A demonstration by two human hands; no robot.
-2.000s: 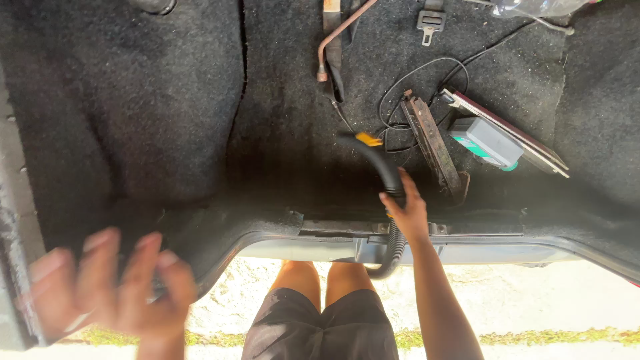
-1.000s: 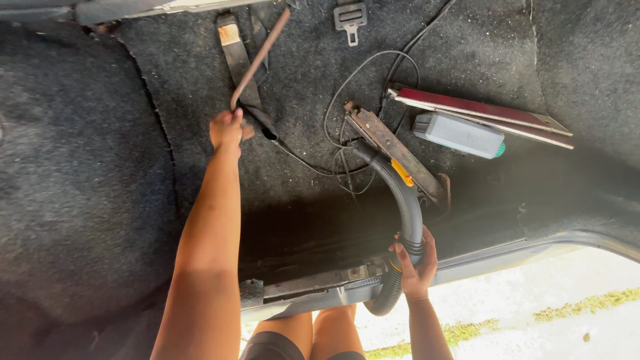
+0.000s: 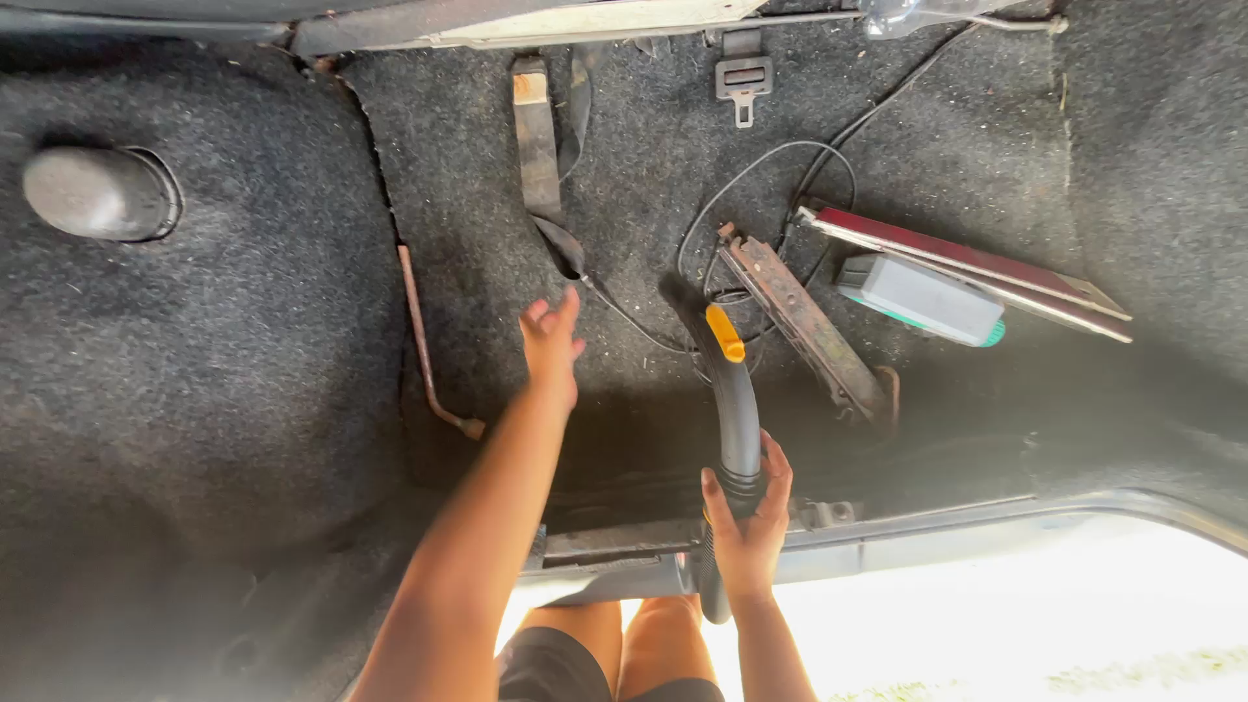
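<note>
My right hand (image 3: 749, 517) grips a black vacuum cleaner hose handle (image 3: 738, 414) with a yellow slider, just above its ribbed part at the trunk sill. My left hand (image 3: 553, 341) is empty, fingers apart, just below the end of a dark strap (image 3: 539, 175) with a light patch. A thin black cable (image 3: 634, 327) runs from near that strap and loops behind the hose handle. To the left of my left arm, a rusty bent lug wrench (image 3: 419, 341) lies on the dark carpet (image 3: 468, 195).
Right of the hose lie a rusty metal scissor jack (image 3: 804, 327), a grey plastic container (image 3: 921, 297) with green parts and a red warning triangle (image 3: 955, 249). A seat belt buckle (image 3: 744, 78) hangs at the top. A rounded dark cap (image 3: 97, 193) sits far left. The trunk sill (image 3: 858, 536) runs along the front.
My left hand held the lug wrench near the strap a second ago. The wrench now lies farther left on the carpet, and the left hand has let go. My right hand has kept the hose handle.
</note>
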